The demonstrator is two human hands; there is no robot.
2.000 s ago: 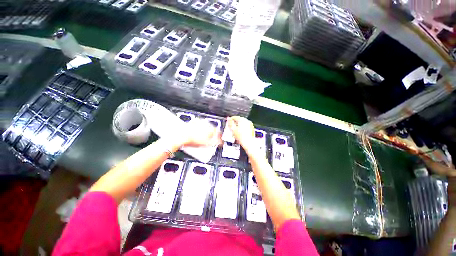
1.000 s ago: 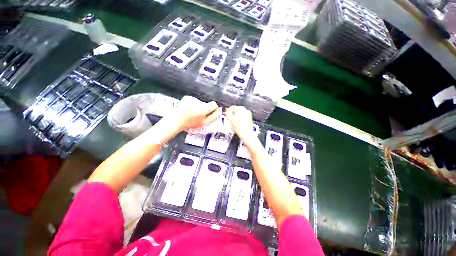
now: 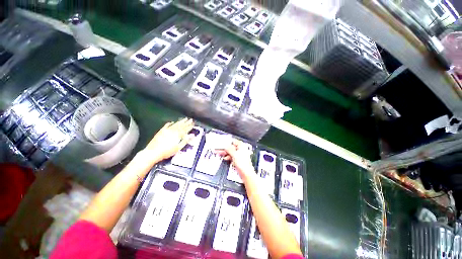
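A clear blister tray (image 3: pixel 129 230) with two rows of white devices lies in front of me. Several devices, such as the one at front left (image 3: pixel 161 211), have a dark oval window at the far end. My left hand (image 3: pixel 171 141) is over the back left pocket, fingers spread, with no held thing visible. My right hand (image 3: pixel 236 156) is over the back row's middle, fingers bent; a label at its fingertips cannot be made out. A coiled label roll (image 3: pixel 110 132) stands to the left of the tray.
Stacked filled trays (image 3: pixel 187 96) stand beyond the working tray, with a long white paper band (image 3: pixel 283 50) hanging over their right end. An empty blister tray (image 3: pixel 43 109) is at left. A clear bottle (image 3: pixel 82 33) stands beyond it. Another tray stack (image 3: pixel 344 58) is at back right.
My left hand has moved away from my right hand, down and left. The label roll has shifted left, and its strip no longer reaches my hands. The view has also shifted.
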